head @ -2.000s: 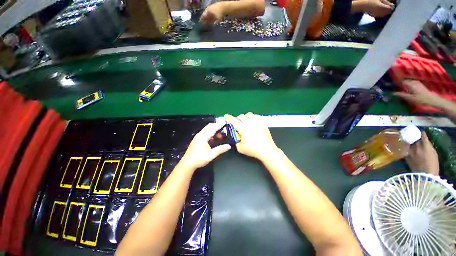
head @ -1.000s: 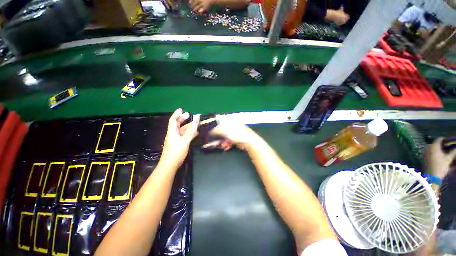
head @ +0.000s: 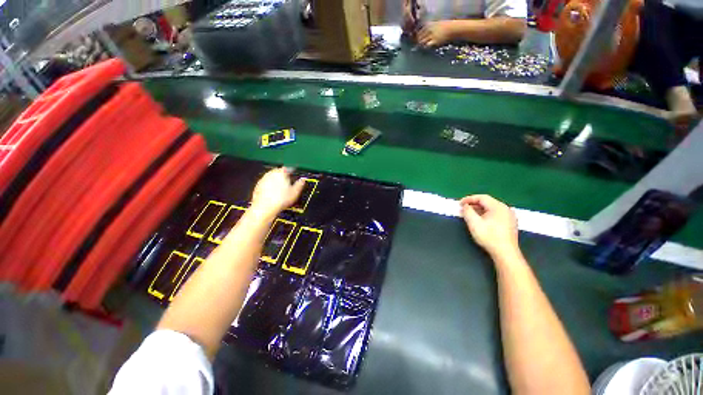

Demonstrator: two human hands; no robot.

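A black plastic blister tray (head: pixel 343 266) lies on the bench, with yellow-bordered display modules (head: pixel 302 250) in several pockets and other pockets shining empty. My left hand (head: pixel 277 190) is over the tray's back row, its fingers at the left edge of a single display module (head: pixel 307 196). Whether it grips that module cannot be told. My right hand (head: pixel 492 224) is over the bench near the belt's pale edge, fingers curled together, with nothing visible in it. My left forearm hides part of the tray and some modules.
A tall, tilted stack of red trays (head: pixel 92 185) stands left. Two yellow-and-blue units (head: pixel 361 141) and several circuit boards (head: pixel 460 136) lie on the green belt (head: pixel 432 166). A smartphone (head: pixel 640 231), drink bottle (head: pixel 655 310) and fan (head: pixel 678 379) are at right. People's arms show across the belt.
The view has swung left, so the scene sits further right. My hands have parted: the left has moved onto the tray, the right stays apart over the bench. The unit they held is no longer visible.
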